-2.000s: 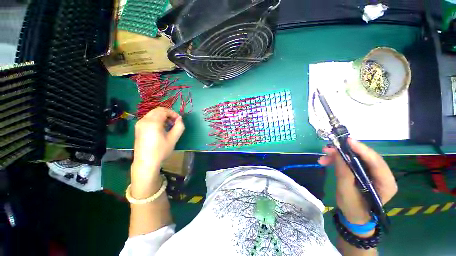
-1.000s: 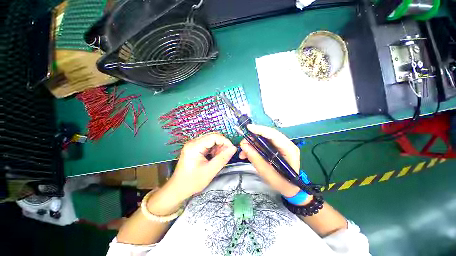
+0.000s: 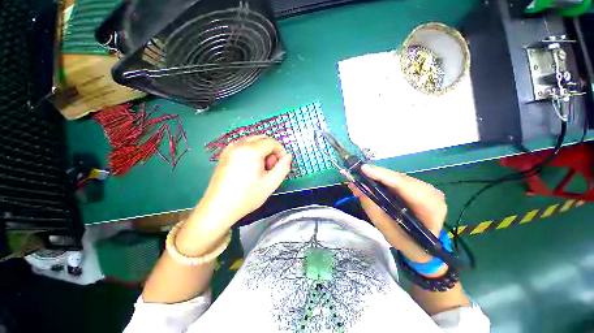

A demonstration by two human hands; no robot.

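Note:
The PCB panel (image 3: 306,133) lies flat on the green mat near the front edge, with red lead wires on its left part. My left hand (image 3: 251,172) is over the panel's left and lower part and hides some of it. Its thumb and forefinger are pinched together; whether a wire is between them cannot be seen. My right hand (image 3: 407,201) holds the black soldering iron (image 3: 391,203) like a pen, its metal tip at the right edge of the panel, pointing up and left. Whether the tip touches the panel is unclear.
The loose red wire pile (image 3: 130,140) is at left. The black fan (image 3: 215,58) stands behind the panel, beside a carton (image 3: 91,81). A round tub (image 3: 458,58) with gold-silver bits stands on a white sheet (image 3: 410,123). A dark box with a metal mechanism (image 3: 547,75) is at far right.
My left hand has moved up and left over the panel. My right hand and the iron have moved right, away from my left hand. The view has shifted slightly.

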